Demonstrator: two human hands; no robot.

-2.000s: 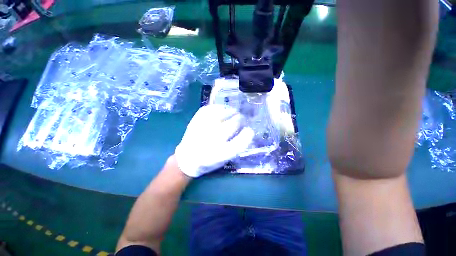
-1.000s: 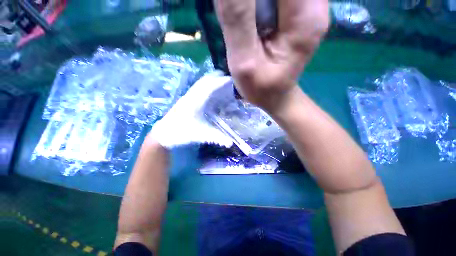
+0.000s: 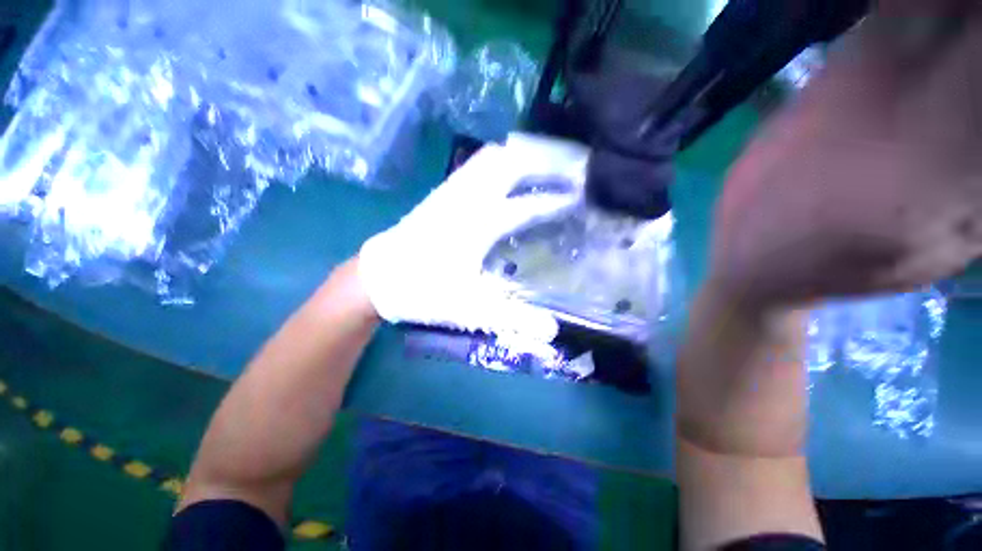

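A clear plastic case (image 3: 581,269) with small dark dots lies on the black fixture (image 3: 619,364), below the black head of the hand press (image 3: 630,178). The head is at the case's back edge; whether they touch is unclear. My left hand (image 3: 463,242), in a white glove, holds the case from the left, thumb along its front edge and fingers at its back. My right hand (image 3: 861,172), bare and blurred, is raised at the upper right near the dark press lever (image 3: 743,54). Its fingers are not clear, so its grip cannot be told.
A large pile of shiny bagged cases (image 3: 269,75) lies on the blue-green bench at left. More bagged cases (image 3: 878,344) show at right, partly behind my right arm. The bench's front edge curves above my lap. Yellow-black tape marks the floor at lower left.
The view has shifted and come closer. My right hand has moved from over the press to the upper right. The press lever now slants up to the right. My left hand still holds the case.
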